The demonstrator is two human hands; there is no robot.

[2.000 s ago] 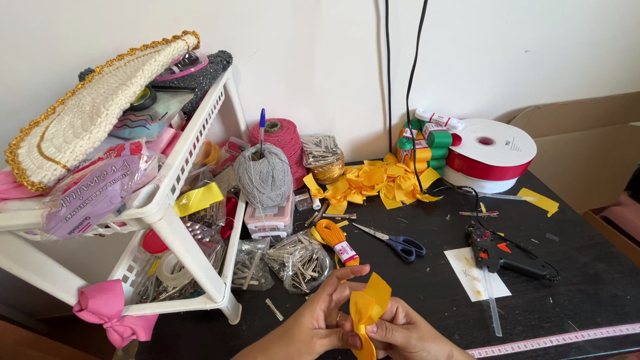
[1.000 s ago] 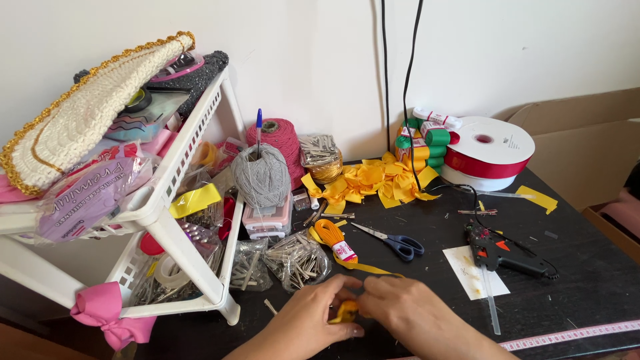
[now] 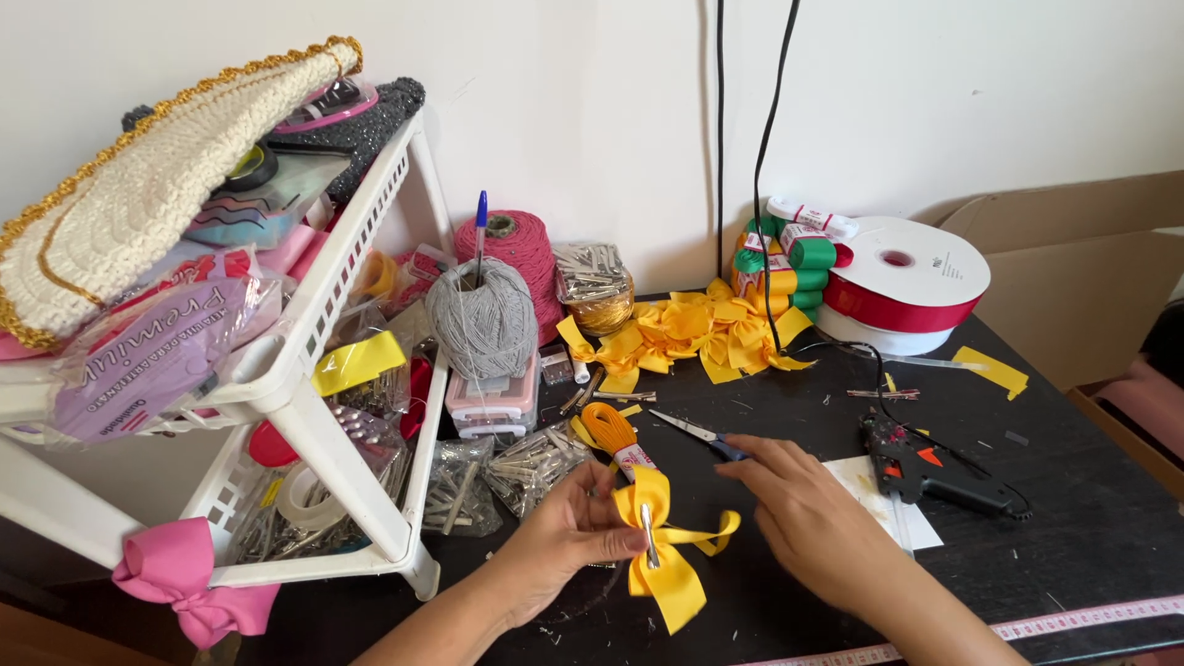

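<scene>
Near the table's front, my left hand [image 3: 575, 525] pinches a yellow ribbon bow [image 3: 668, 587] with a metal hair clip [image 3: 649, 535] lying along its middle. A narrow yellow ribbon trails from the bow to the right. My right hand [image 3: 782, 495] reaches over the blue-handled scissors [image 3: 689, 428]; its fingers cover most of the handles, and a firm hold on them cannot be made out. Just behind the bow lies a bundle of orange-yellow ribbon [image 3: 610, 430] with a paper band. A heap of yellow bows [image 3: 689, 333] rests against the wall.
A black glue gun [image 3: 962, 490] lies at the right by a white card [image 3: 856, 486]. Behind stand a red ribbon spool [image 3: 902, 301] and grey yarn [image 3: 483, 319]. Bags of metal clips [image 3: 541, 462] sit beside a white plastic shelf [image 3: 324, 472]. A pink measuring tape [image 3: 1091, 618] runs along the front edge.
My hands were together at the bow; my right hand has moved away to the scissors. The bow's clip side now shows, with narrow ribbon trailing from it.
</scene>
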